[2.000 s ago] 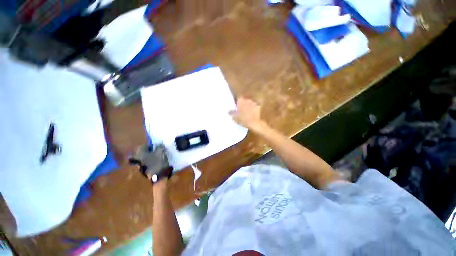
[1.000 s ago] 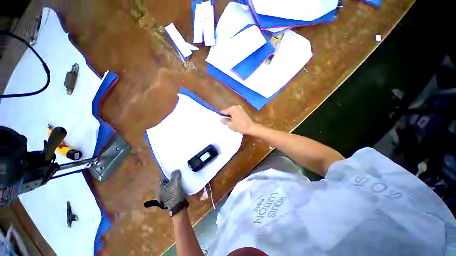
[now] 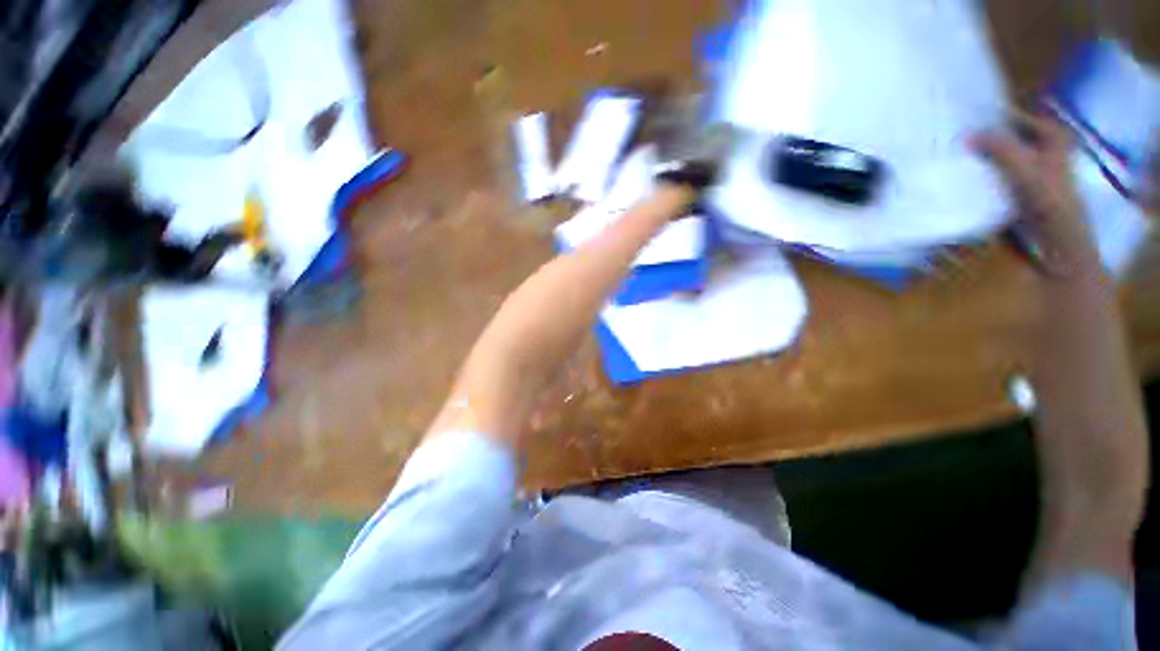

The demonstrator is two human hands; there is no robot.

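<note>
A cut stack [image 3: 878, 76] with a white paper top and blue edges is at the upper right, over other cut pieces, blurred. A black block with a pale centre [image 3: 827, 171] lies on it. My left hand [image 3: 693, 140], in the grey glove, is at the stack's left edge, dark and blurred, its fingers mostly hidden. My right hand [image 3: 1037, 178], bare, grips the stack's right edge. Below the stack, a smaller white-topped cut piece with blue edges [image 3: 738, 318] lies near the table's front edge.
The brown table [image 3: 420, 267] bears narrow white strips [image 3: 595, 143] in the middle. At the left are the paper-covered lay [image 3: 299, 76], the blurred dark cutting machine [image 3: 115, 235] and a yellow-handled tool [image 3: 253, 224]. More cut pieces [image 3: 1119, 102] lie far right.
The cut stack, with the black block on it, has moved right along the table between my hands, to the other cut pieces. My view has swung right, and the cutting machine is farther away.
</note>
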